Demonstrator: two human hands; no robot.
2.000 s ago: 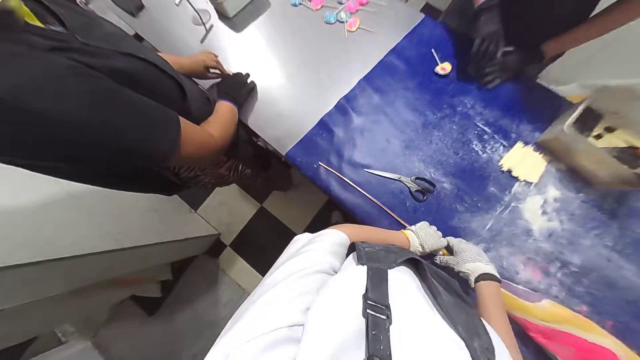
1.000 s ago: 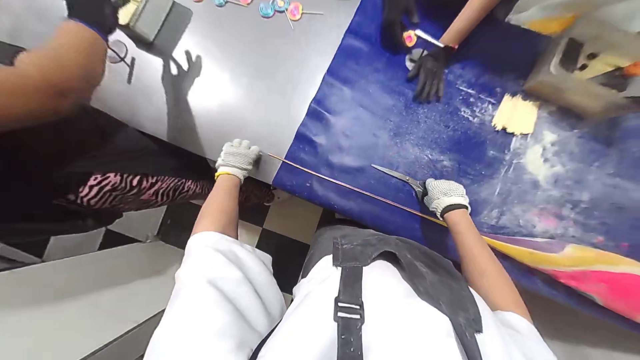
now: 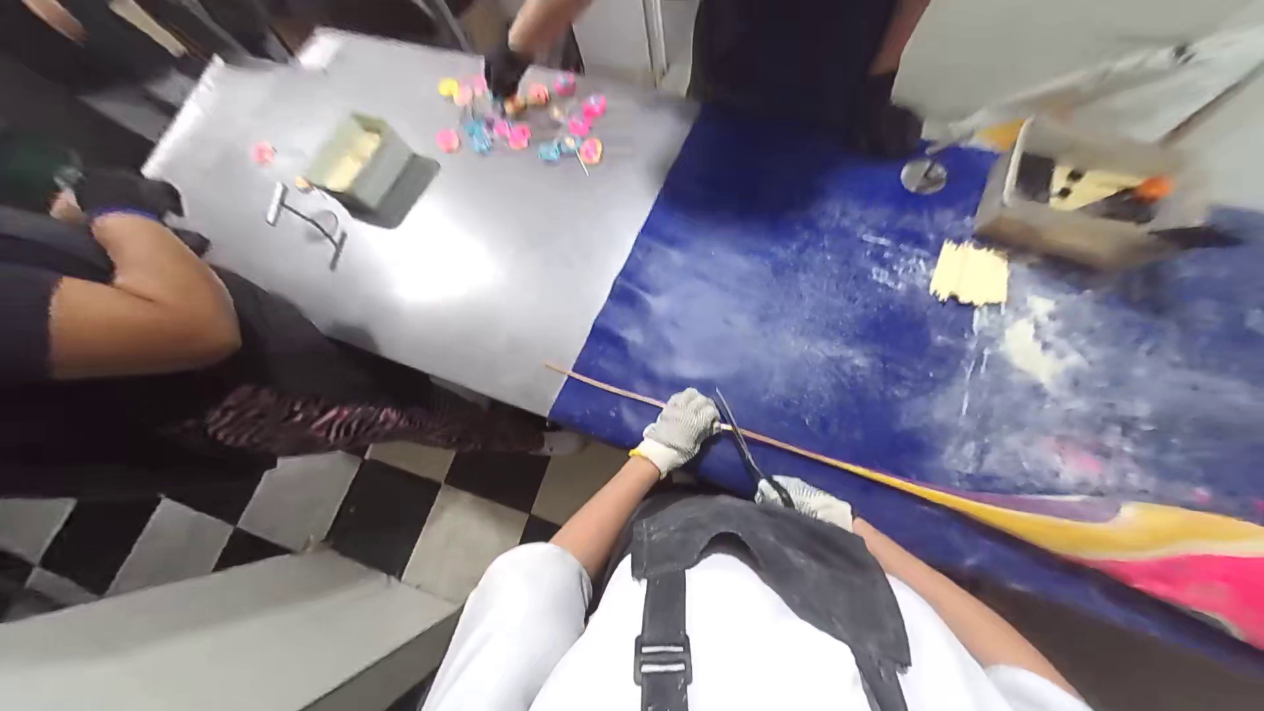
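Note:
In a white knit glove, my left hand (image 3: 683, 427) holds a thin candy rope (image 3: 810, 454) near the front edge of the blue mat (image 3: 770, 296). The rope's thin end reaches left past the mat onto the metal tabletop. Rightward it thickens into a big yellow, purple and pink candy mass (image 3: 1175, 553). My right hand (image 3: 808, 502), gloved alike, grips black-handled scissors (image 3: 741, 439). Their blades cross the rope just right of my left hand; whether they are apart is hard to tell.
Colourful lollipops (image 3: 518, 135) lie on the metal table (image 3: 444, 276), beside a grey-green box (image 3: 360, 168). A pale yellow slab (image 3: 970, 274), a metal disc (image 3: 923, 176) and a grey bin (image 3: 1086, 207) are on the mat. Co-workers stand at the left and across the table.
My right hand has picked up the scissors, which lay on the mat two seconds ago. My left hand has moved right along the rope from its far end. The view has shifted.

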